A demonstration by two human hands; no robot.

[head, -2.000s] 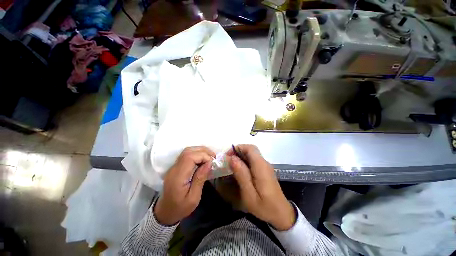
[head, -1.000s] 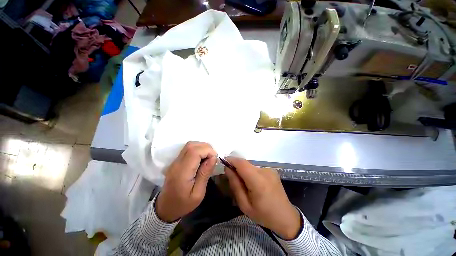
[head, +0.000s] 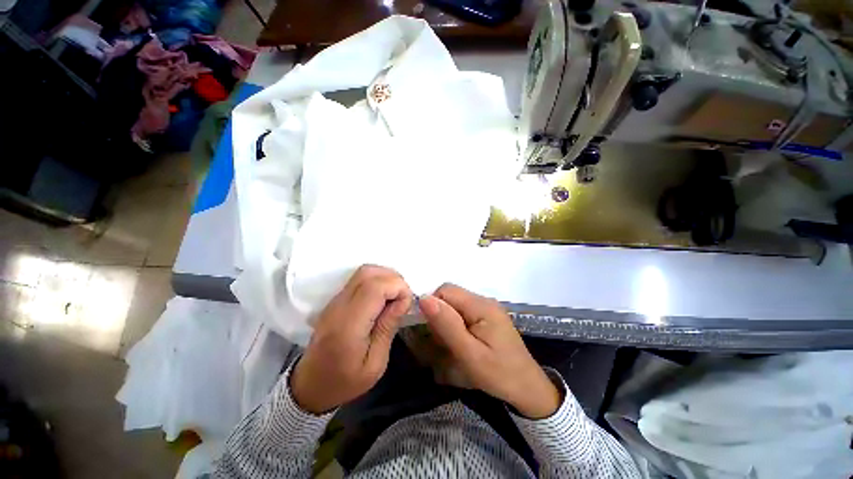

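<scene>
The white garment lies bunched on the pale table and reaches its front edge. It has a small brown-orange emblem near its upper middle and a dark label at its upper left. My left hand pinches the garment's lower edge at the table edge. My right hand is just right of it, thumb and forefinger pinched together at the same edge, fingertips almost touching the left ones. A tiny dark tip shows between the fingertips; the snips are otherwise hidden, and what the right fingers pinch is unclear.
The sewing machine stands at the upper right, its lamp lighting the brass-coloured bed. A black looped object lies on the bed. White cloth hangs at the lower left and lies at the lower right. Coloured cloth is piled on the floor, upper left.
One second ago the dark snips pointed out of my right fingers; now they are mostly hidden. My right fingers have closed in a pinch close to my left. The garment has barely moved.
</scene>
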